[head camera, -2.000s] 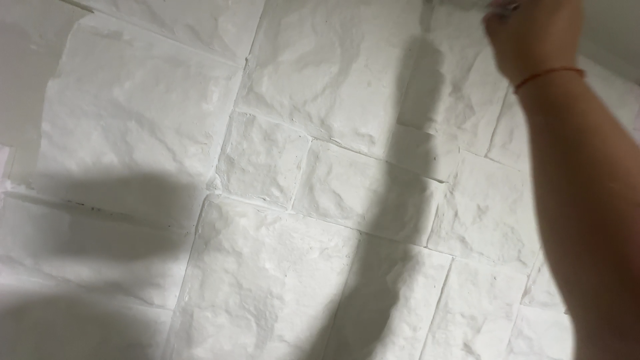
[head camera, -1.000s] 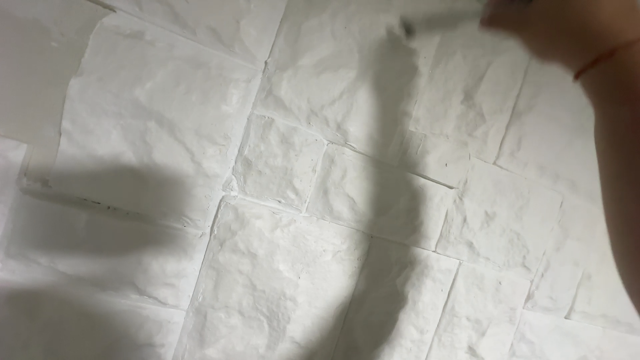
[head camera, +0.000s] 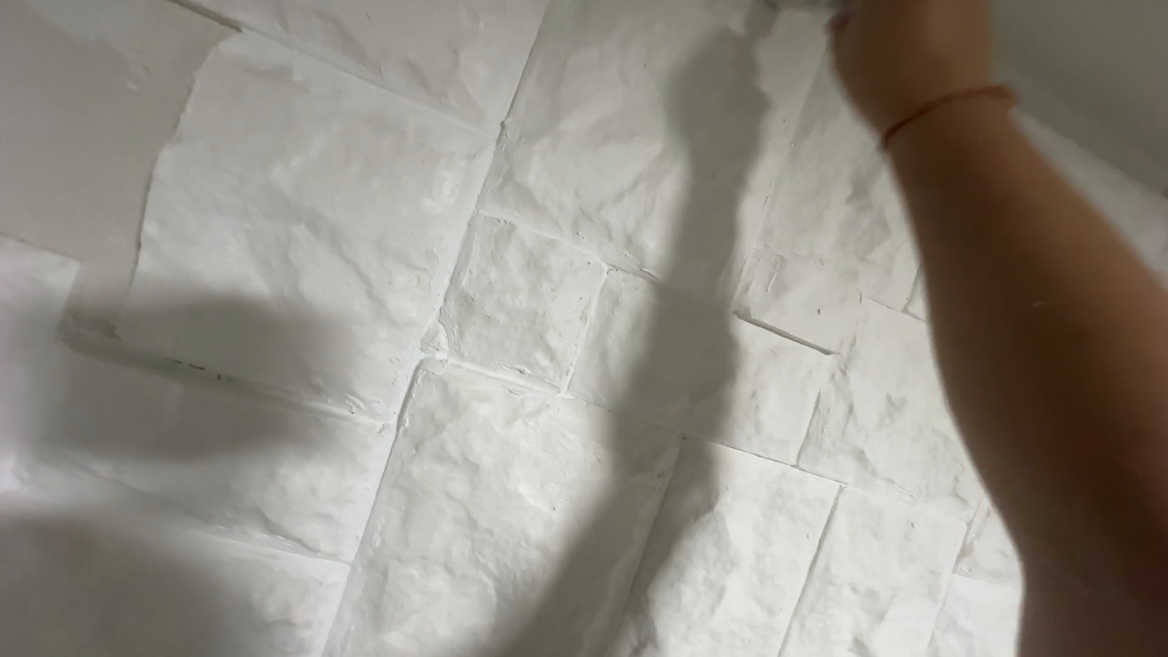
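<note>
My right hand (head camera: pixel 912 46) reaches up along the right side to the top edge, with a thin reddish cord around the wrist. It is closed around a slim tool, of which only a blurred bit shows at the top edge; its kind cannot be told, and the fingertips are cut off. Beneath the arm lies a white wall of rough, stone-textured blocks (head camera: pixel 511 301) with narrow joints between them. The shadow of an arm and hand falls across the middle blocks. My left hand is out of view.
A smooth, flat pale patch (head camera: pixel 82 119) with an uneven edge is at the upper left. A dark, open joint (head camera: pixel 785 333) runs right of the shadow. A plain grey-green surface (head camera: pixel 1086 82) borders the blocks at the upper right. Broad shadows cover the lower left.
My right hand moved right between the two earlier frames and has since come back left. The slim tool, plainer one second ago, is now mostly beyond the top edge.
</note>
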